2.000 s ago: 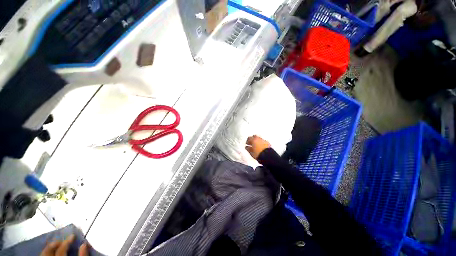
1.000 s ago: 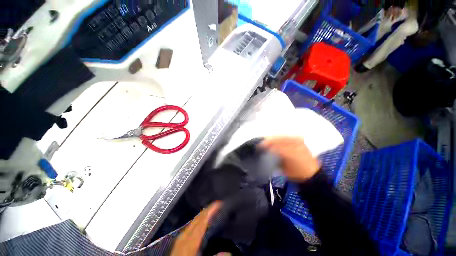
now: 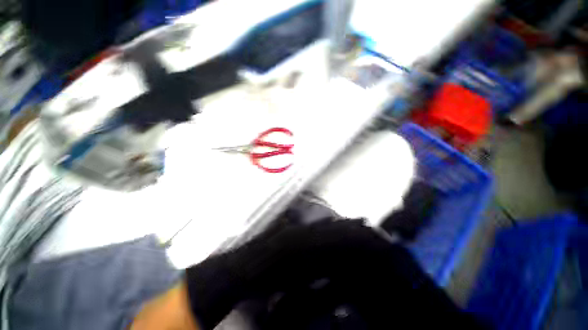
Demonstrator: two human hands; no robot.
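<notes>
The picture is blurred. My right hand is cut off by the bottom edge at the lower left, at the end of a black sleeve reaching across from the right. It is beside the dark grey cloth on the left; its fingers and any grip cannot be made out. My left hand is not in view. Red-handled scissors lie on the white machine table, blades pointing left. White fabric hangs over the table's front edge, above the blue crate.
The sewing machine head with black strips stands at the upper left. Striped pale cloth is piled at the far left. Blue crates and a red stool are at the right.
The view has swung left, bringing the machine's needle end and piled cloth into view. My right hand has moved from the white fabric to the lower left. My left hand has left the picture.
</notes>
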